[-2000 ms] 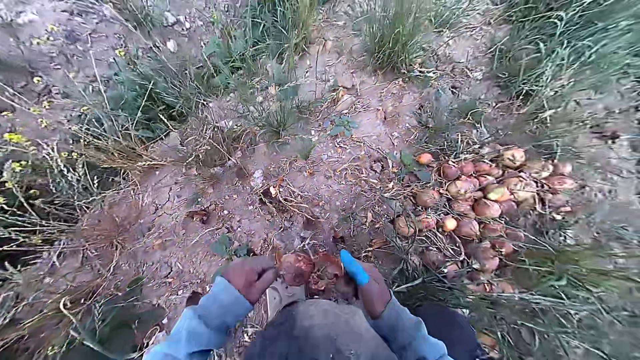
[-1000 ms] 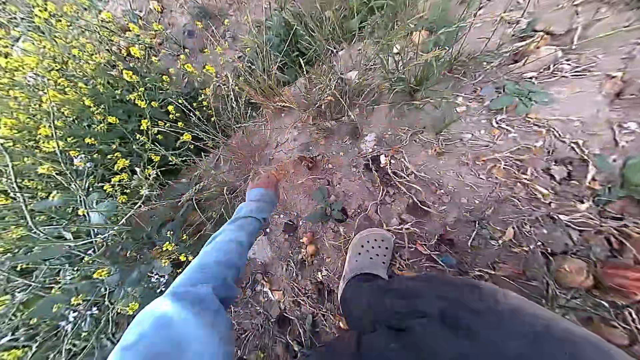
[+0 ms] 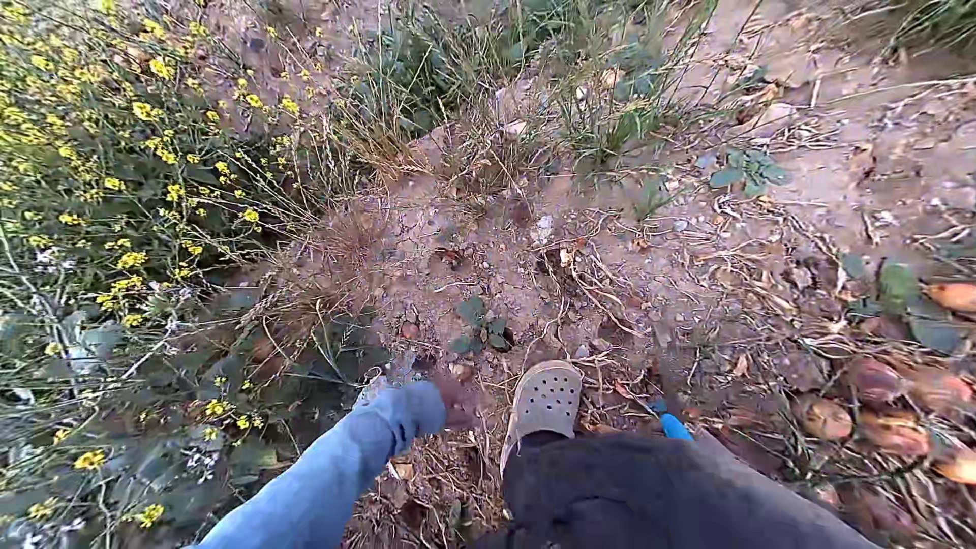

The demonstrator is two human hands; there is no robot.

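My left hand (image 3: 457,402), blurred at the end of a blue sleeve, is low over the soil, left of a beige perforated clog (image 3: 545,400). Its fingers and anything in them cannot be made out. To the right of the clog, beyond my dark-clad knee, a bright blue covering (image 3: 675,427) shows on part of my right hand; the rest is hidden or blurred. Several onions (image 3: 827,419) lie on the ground at the right edge. A small reddish bulb (image 3: 410,330) rests on the soil above my left hand.
Yellow-flowered weeds (image 3: 130,259) crowd the left side. Grass tufts (image 3: 602,122) grow at the top. Dry stalks and roots (image 3: 602,286) are strewn over the cracked soil, and a small leafy plant (image 3: 480,324) stands beyond the clog.
My hands were close together at onions between them two seconds ago; now they are apart on either side of the clog. Since one second ago my left hand has come back toward the clog. The view has shifted left.
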